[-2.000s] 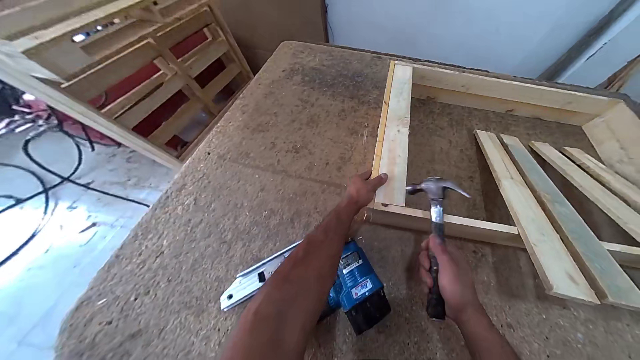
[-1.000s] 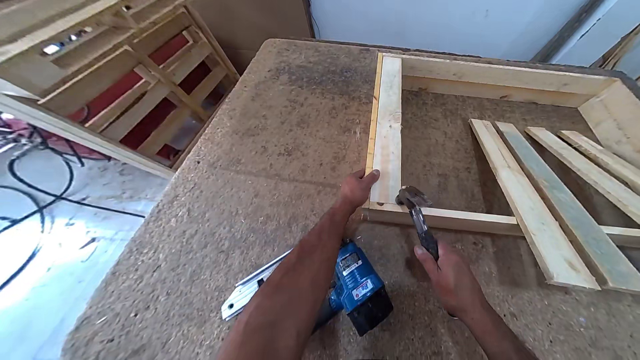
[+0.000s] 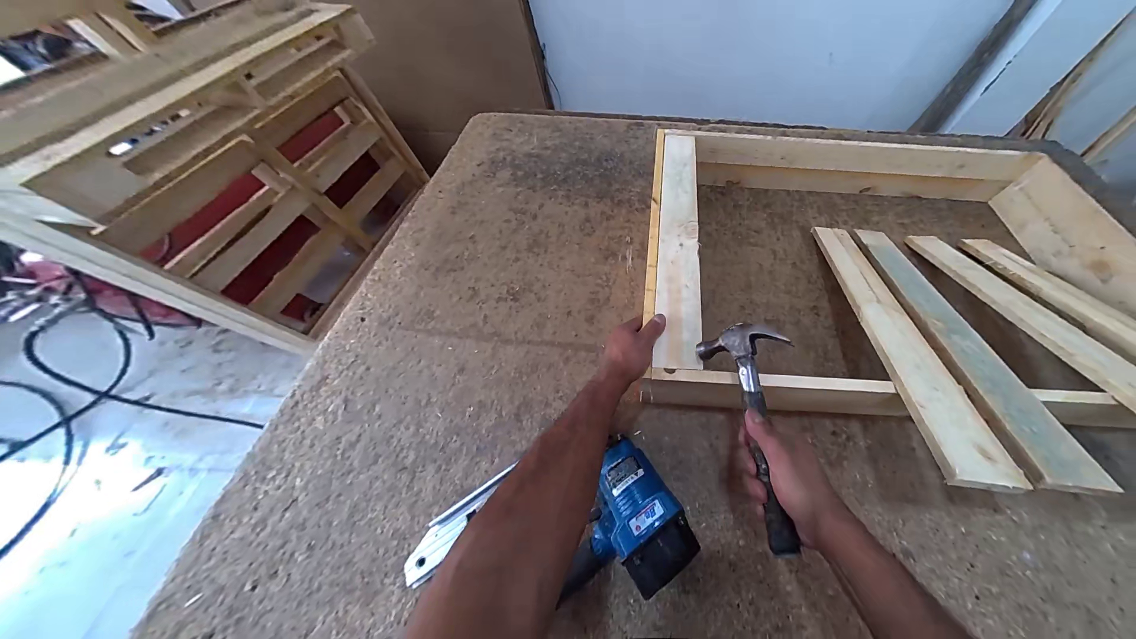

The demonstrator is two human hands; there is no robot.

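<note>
My left hand (image 3: 635, 351) grips the near end of the left side of a rectangular wooden frame (image 3: 799, 390), its thumb at the edge of a pale slat (image 3: 679, 240) lying along that side. My right hand (image 3: 790, 479) holds a claw hammer (image 3: 745, 342) by its dark handle, with the hammer's face beside the slat's near right corner. Below my left forearm, a blue pneumatic nailer (image 3: 641, 497) with a metal magazine lies on the work surface, partly hidden by the arm.
Several loose slats (image 3: 923, 355) lie aslant over the frame's near rail at right. The worktable (image 3: 497, 293) has a rough particleboard top. Left of it stands a wooden slatted structure (image 3: 293, 191) with red material behind, and a black hose (image 3: 169, 408) lies on the floor.
The hammer head was tilted down near the frame corner one second ago; now it lies flatter, with the claw pointing right. My left hand keeps its hold at the same corner.
</note>
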